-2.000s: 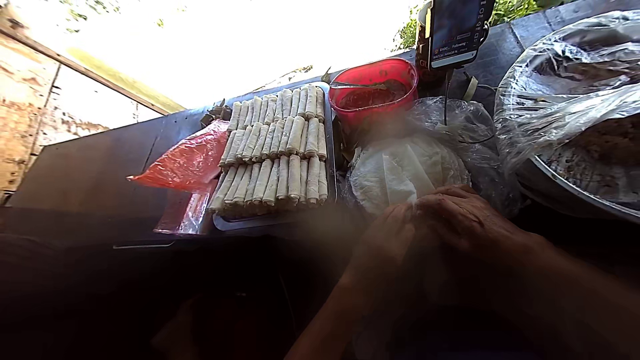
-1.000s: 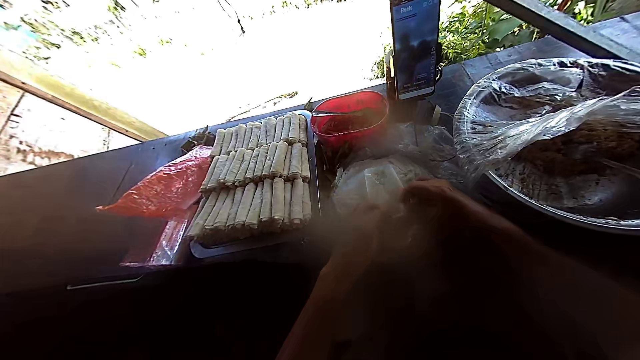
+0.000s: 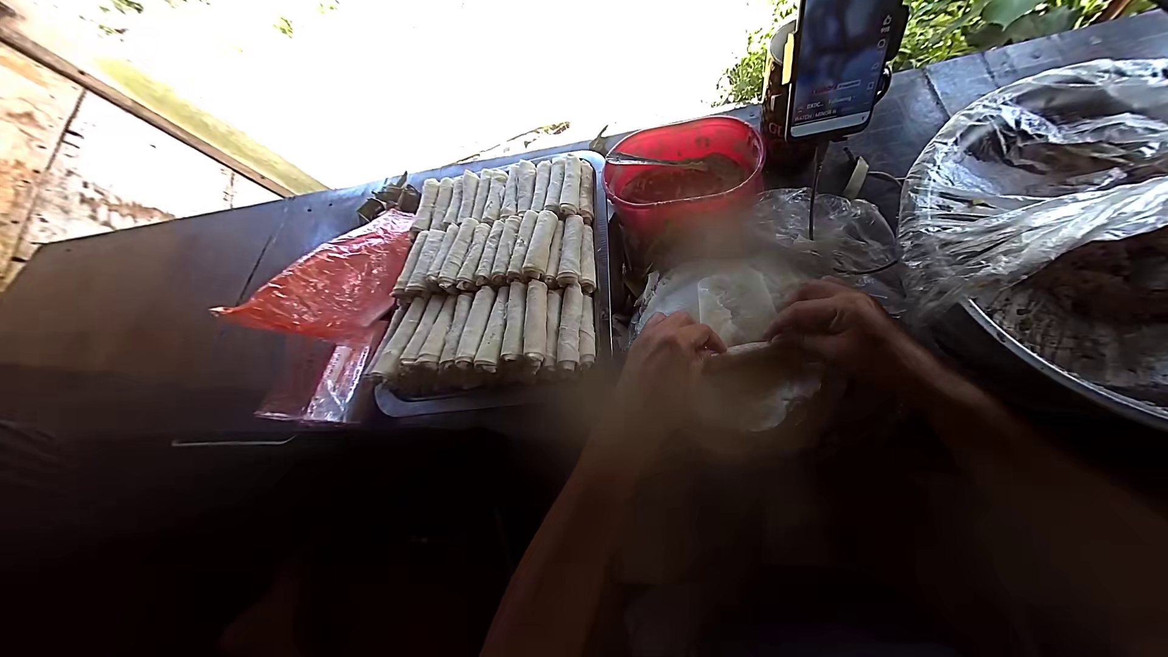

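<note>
Between my left hand point(image 3: 671, 351) and my right hand point(image 3: 826, 324) a thin, pale wrapper roll point(image 3: 744, 349) is pinched, one end in the fingers of each hand. A flat piece of the wrapper point(image 3: 735, 304) stretches beyond the fingers, over a clear plastic bag point(image 3: 680, 285). Left of my hands, rows of pale rolled wrappers point(image 3: 488, 255) are stacked on a metal tray point(image 3: 598, 255). Haze blurs the area below my hands.
Behind my hands stands a red plastic container point(image 3: 684, 205) with reddish contents and a utensil. A phone point(image 3: 835, 68) is propped upright behind it. At right, clear plastic film partly covers a large basin point(image 3: 990, 342) of dark filling. A red plastic bag point(image 3: 328, 278) lies left of the tray.
My hands have moved apart and now show more clearly, with the thin roll visible between them. The view has shifted somewhat.
</note>
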